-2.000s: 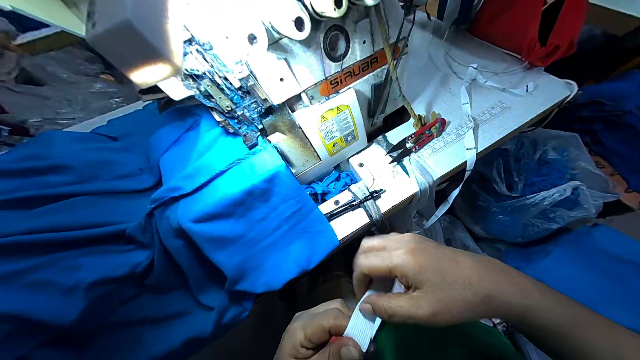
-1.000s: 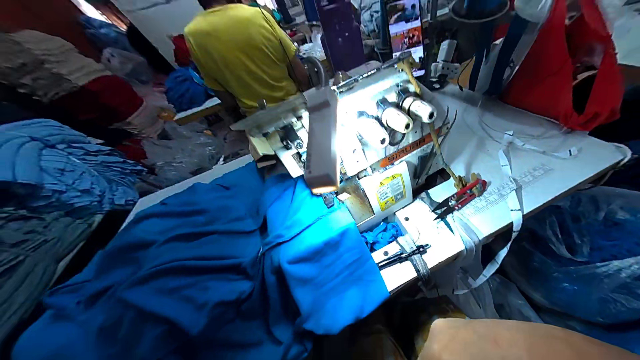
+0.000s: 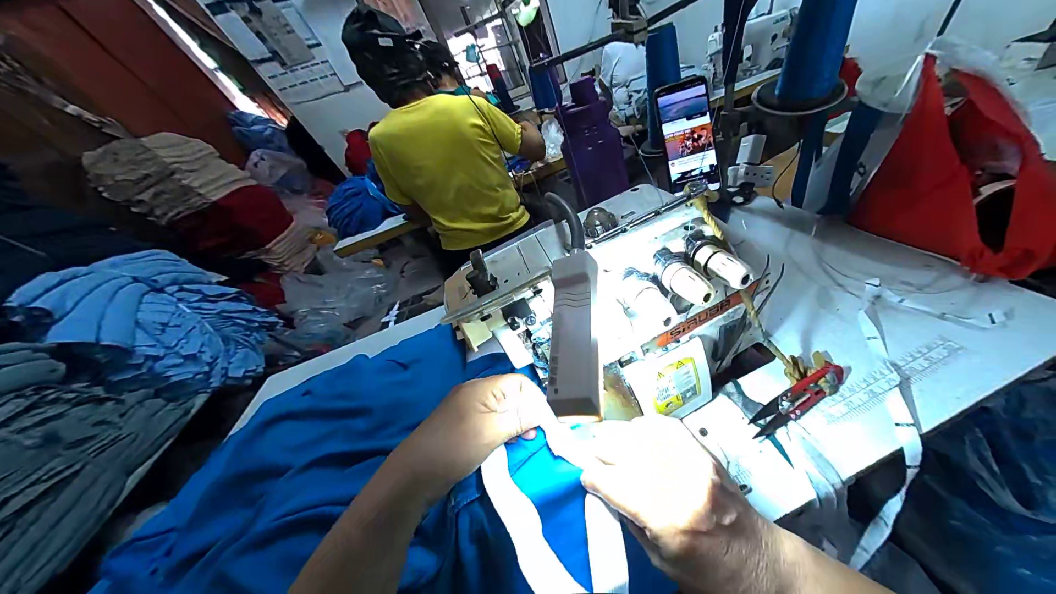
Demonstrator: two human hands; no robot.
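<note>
My left hand [image 3: 487, 421] and my right hand [image 3: 660, 478] meet in front of a Siruba overlock sewing machine [image 3: 660, 305], each pinching a white elastic band [image 3: 516, 520] whose two lengths hang down between my wrists. Beneath them the blue fabric [image 3: 330, 445] spreads over the table's left part and front. A lamp [image 3: 575, 338] lights the fingers strongly, so the fingertips of the right one are washed out. Red-handled thread snips [image 3: 799, 400] lie to the right of the machine, beside a white measuring tape [image 3: 903, 412].
A person in a yellow shirt [image 3: 450, 161] works beyond the machine. A phone [image 3: 687, 132] stands upright behind it, near a purple bottle [image 3: 592, 144]. A red bag [image 3: 957, 181] sits at the table's back right. Piles of light blue garments [image 3: 140, 322] lie at the left.
Both hands have come up with the white elastic from below the table's front edge to above the blue fabric, close to the lamp. The view has tilted up.
</note>
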